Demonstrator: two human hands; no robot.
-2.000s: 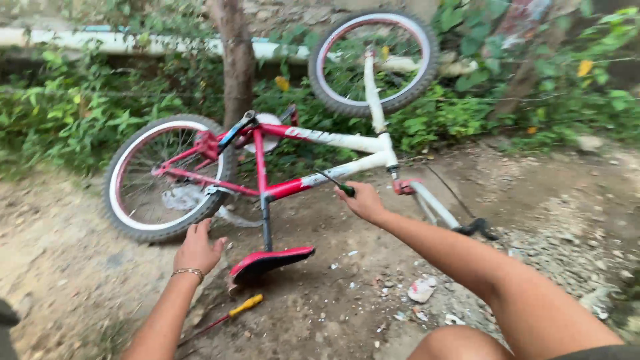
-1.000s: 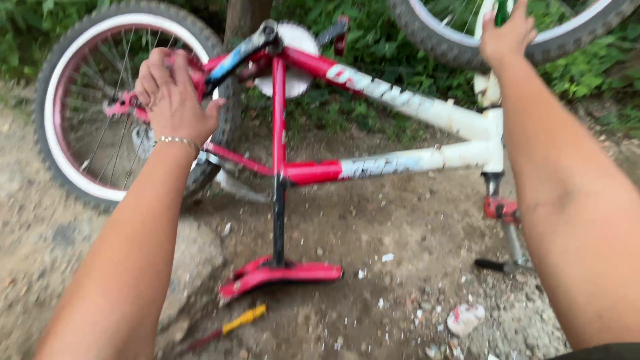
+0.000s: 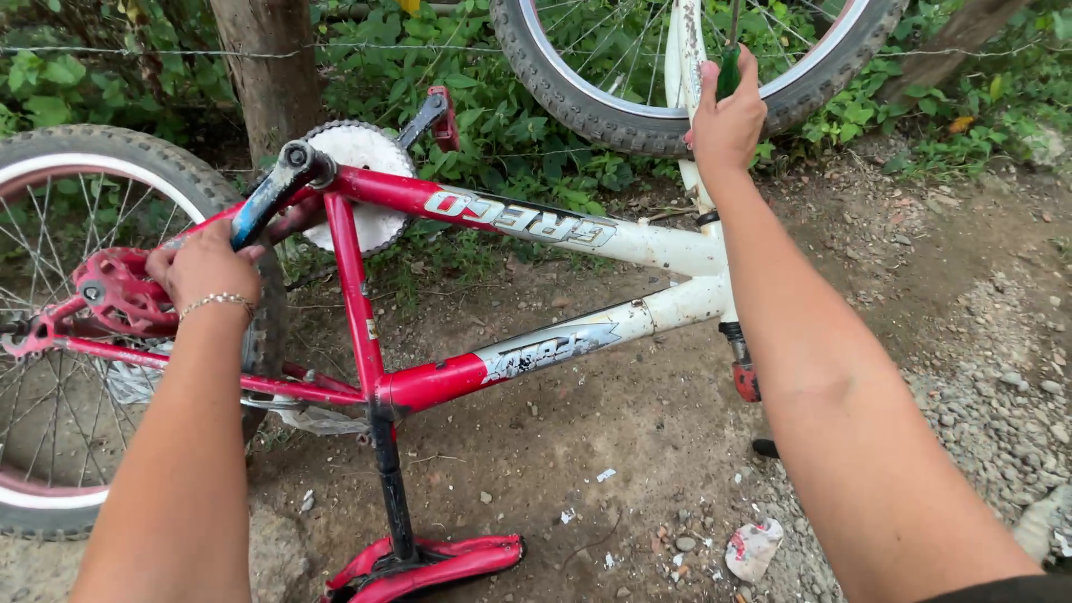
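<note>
A red and white bicycle frame (image 3: 435, 377) stands upside down or tilted, with its red saddle (image 3: 452, 568) low by the ground. My left hand (image 3: 209, 264) is closed around the frame's rear part beside the crank arm (image 3: 272, 193), near the red pedal (image 3: 126, 291); the fingers are partly hidden. High on the right, my right hand (image 3: 730, 117) grips the green handle of a screwdriver-like tool (image 3: 730, 71) at the fork (image 3: 688, 50), in front of the front wheel (image 3: 586, 109). The white chainring (image 3: 360, 159) and the rear wheel (image 3: 50, 142) are on the left.
Behind the bicycle are a tree trunk (image 3: 268, 75), a strand of barbed wire (image 3: 167, 52) and green plants (image 3: 469, 92). A crumpled wrapper (image 3: 752, 549) lies on the soil, with gravel (image 3: 997, 394) to the right and a flat stone (image 3: 276, 548) at lower left.
The view has moved much closer to the bicycle. My right hand, earlier at the frame's lower tube with the green-handled tool, is now at the fork. My left hand went from beside the rear tyre to the frame.
</note>
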